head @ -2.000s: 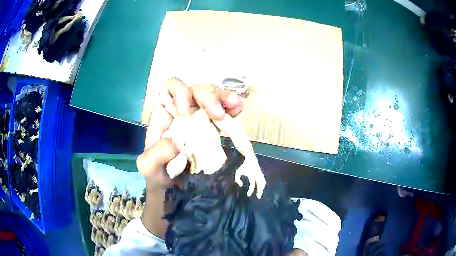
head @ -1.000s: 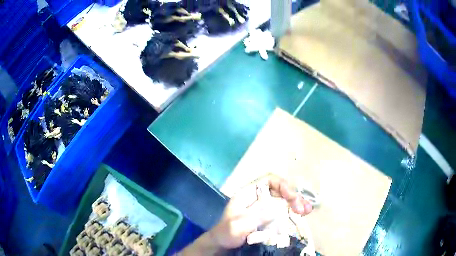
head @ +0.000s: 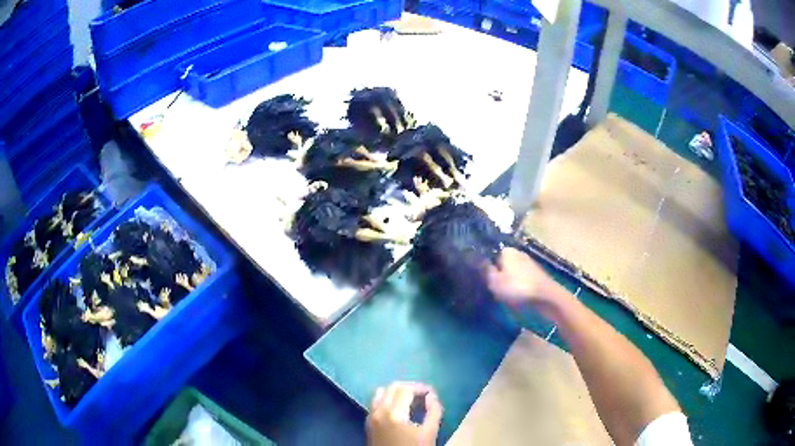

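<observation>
My right hand (head: 521, 277) reaches forward and is shut on the right edge of a black figure piece (head: 458, 248), a bushy dark mass. The piece is at the far left corner of the green bench (head: 392, 335), beside the white table. It is slightly blurred, and I cannot tell whether it touches the surface. My left hand (head: 404, 416) is low in the view at the bench's near edge, fingers curled with a gap between them and the thumb. A small dark patch shows in that gap; I cannot tell whether it is an object.
Several black figure pieces with pale limbs (head: 336, 235) lie on the white table (head: 227, 196). Blue crates (head: 222, 270) of similar pieces stand at the left, a green tray (head: 179, 418) below. Tan cardboard (head: 645, 235), a work board (head: 540, 401) and a white post (head: 547, 104) are at the right.
The view has turned up and left to show more of the white table. The black piece has moved from the lap area out to the bench's far corner. My hands are now apart.
</observation>
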